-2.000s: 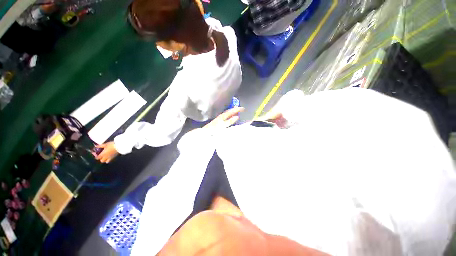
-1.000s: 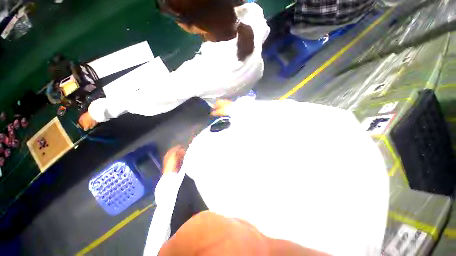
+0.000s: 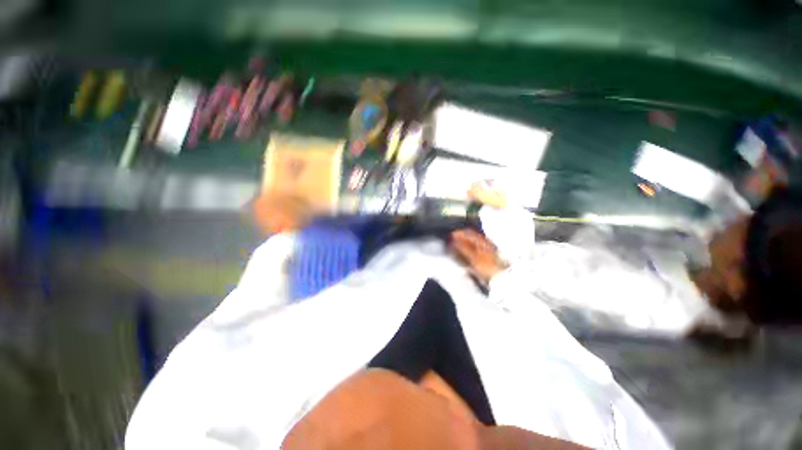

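Note:
The tan work board (image 3: 303, 167) with a pale rim lies on the green bench, upper left of centre, with a small dark reddish item (image 3: 297, 165) on it. My left hand (image 3: 283, 214) is blurred at the board's near edge. Whether it touches the board or holds anything cannot be told. My right hand (image 3: 477, 253) is in front of my smock, right of centre, below the bench edge. It is also blurred, and I cannot tell whether it holds anything.
A blue stool (image 3: 325, 259) is below the board. Blurred pink units (image 3: 242, 107) stand behind left. Dark cabled equipment (image 3: 409, 110) and white sheets (image 3: 492, 136) lie right of the board. A person in white (image 3: 607, 281) sits at the right; another hand (image 3: 486, 195) is by the sheets.
My view has swung round towards the bench, so the board is nearer the middle and the seated person is at the right. My left hand now appears beside the board.

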